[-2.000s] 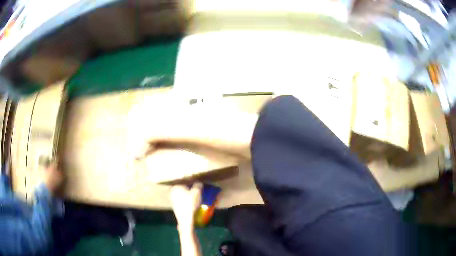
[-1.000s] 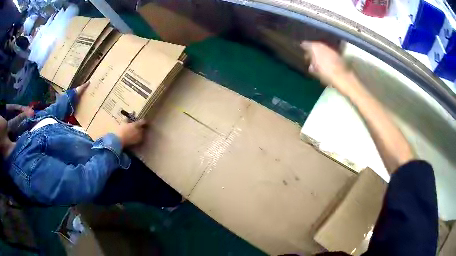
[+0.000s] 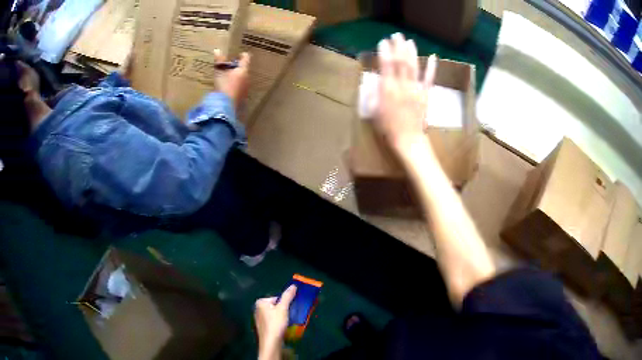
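Observation:
An open brown carton [image 3: 384, 190] stands on the cardboard-covered bench [image 3: 296, 151], with white contents [image 3: 448, 107] inside. My right hand [image 3: 403, 88] reaches over its near wall, palm down on the white contents with the fingers spread. The hand hides part of the inside. My left hand [image 3: 273, 316] is low in the view, off the bench's near side, and is closed around a blue and orange tape gun [image 3: 303, 306], clear of the carton.
A person in a denim jacket [image 3: 134, 155] handles flattened cartons [image 3: 204, 49] at the left, with a dark stick in one hand. Closed cartons [image 3: 574, 197] stand at the right. An open waste carton [image 3: 134, 327] is on the green floor. Blue bins [image 3: 611, 21] are at upper right.
The open carton now stands mid-bench, and my right hand has come down from the far side onto its contents. My left hand and the tape gun have come into view. The other person has raised a flat carton.

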